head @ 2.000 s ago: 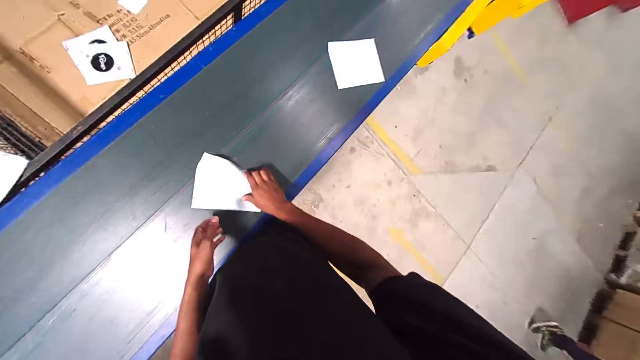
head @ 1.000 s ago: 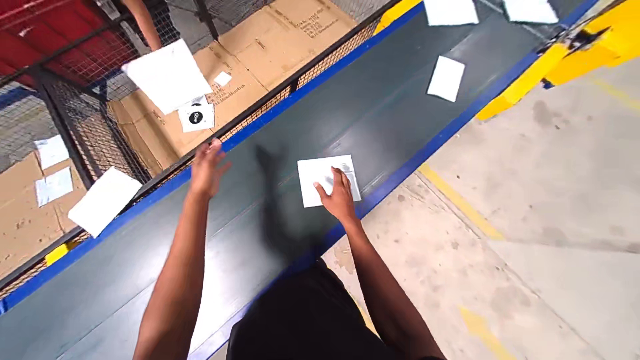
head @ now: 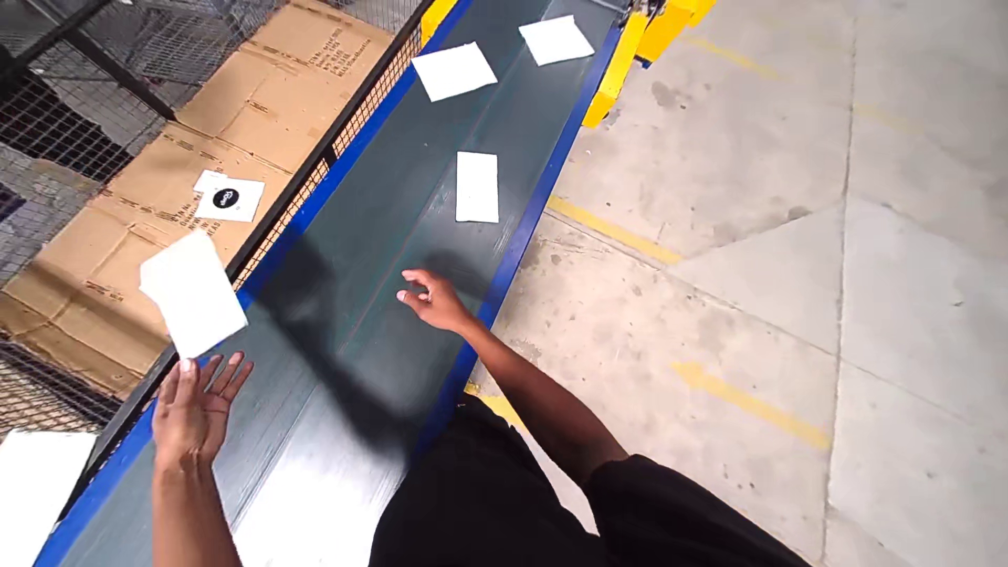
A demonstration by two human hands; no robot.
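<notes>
A white packet [head: 194,297] is over the belt's far-left edge, its lower corner at the fingertips of my left hand [head: 195,409]; whether they touch it is unclear. That hand is spread, palm up. My right hand [head: 435,302] is held over the dark conveyor belt [head: 378,260], fingers curved and apart, holding nothing. Beyond it on the belt lies a small white packet [head: 477,187]. Farther up the belt are two more white packets, one at the left [head: 454,72] and one at the right [head: 556,40].
Left of the belt, a wire mesh cage [head: 102,71] holds flattened cardboard [head: 260,102] with a white packet bearing a black round mark [head: 236,200]. Another white sheet [head: 39,488] is at lower left. Blue rails [head: 524,228] edge the belt; a yellow guard [head: 614,75] stands at upper right.
My right hand has come off the white packet it was touching on the belt. A white packet is now at my raised left hand, which was empty. The view has shifted.
</notes>
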